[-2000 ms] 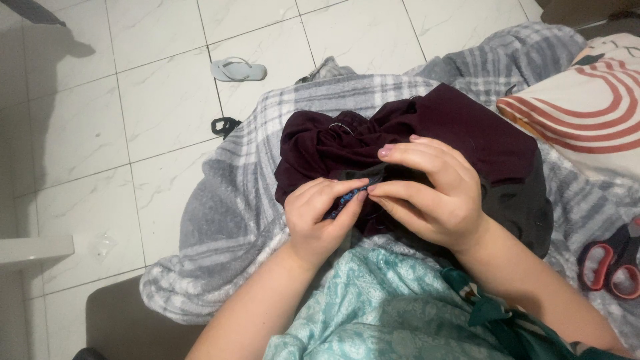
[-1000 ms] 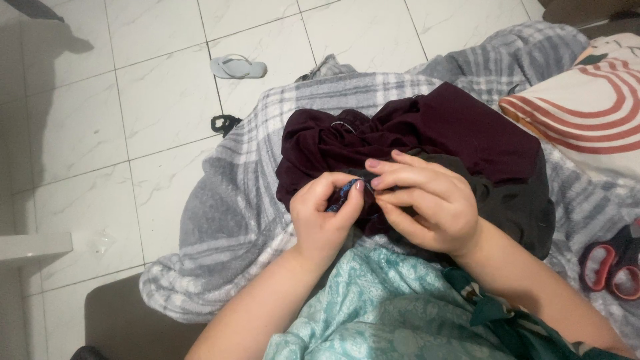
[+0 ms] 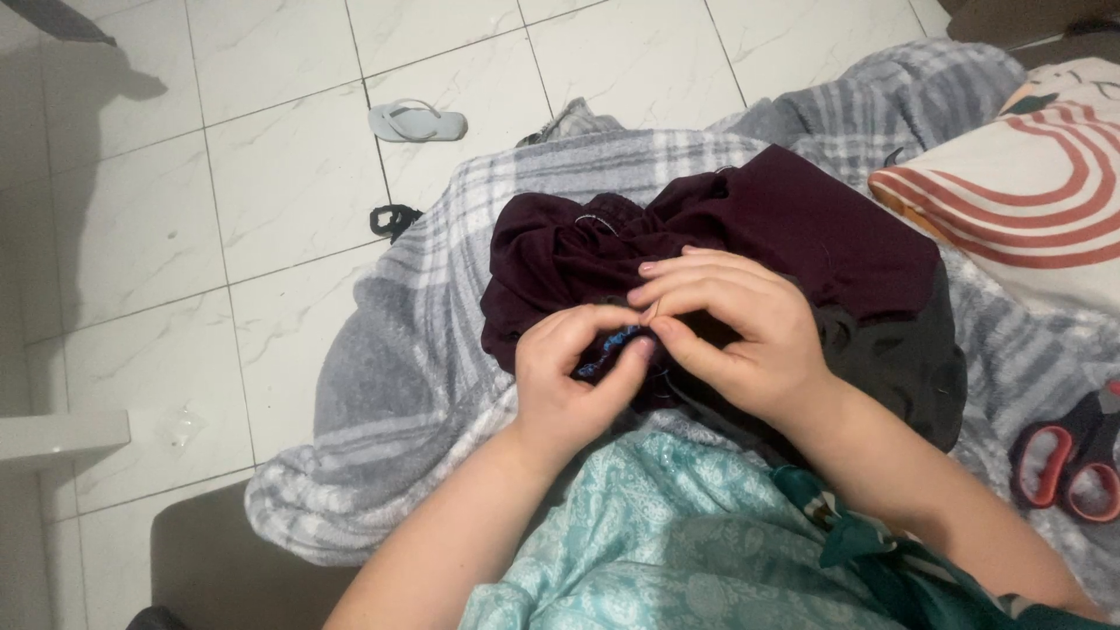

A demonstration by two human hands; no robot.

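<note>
A dark maroon garment [image 3: 814, 219] with a dark grey part [image 3: 927, 367] lies bunched over my lap on a grey plaid blanket [image 3: 385, 350]. My left hand [image 3: 573, 372] pinches a gathered edge of the maroon cloth, where blue stitching [image 3: 621, 339] shows between thumb and forefinger. Against it, fingertips nearly touching, is my right hand [image 3: 744, 328]; its thumb and forefinger are close together at the edge, and a thin dark line, perhaps a needle or thread, shows there. What exactly those fingertips grip is too small to tell.
Red-and-black handled scissors [image 3: 1063, 472] lie on the blanket at the right. A white cushion with red stripes [image 3: 1032, 192] is at the upper right. On the tiled floor are a pale flip-flop [image 3: 418, 122], a black hair tie [image 3: 392, 220] and a clear plastic scrap [image 3: 179, 426].
The fingers of my right hand have shifted at the stitched edge, coming close against my left fingertips. My left hand keeps its hold on the cloth.
</note>
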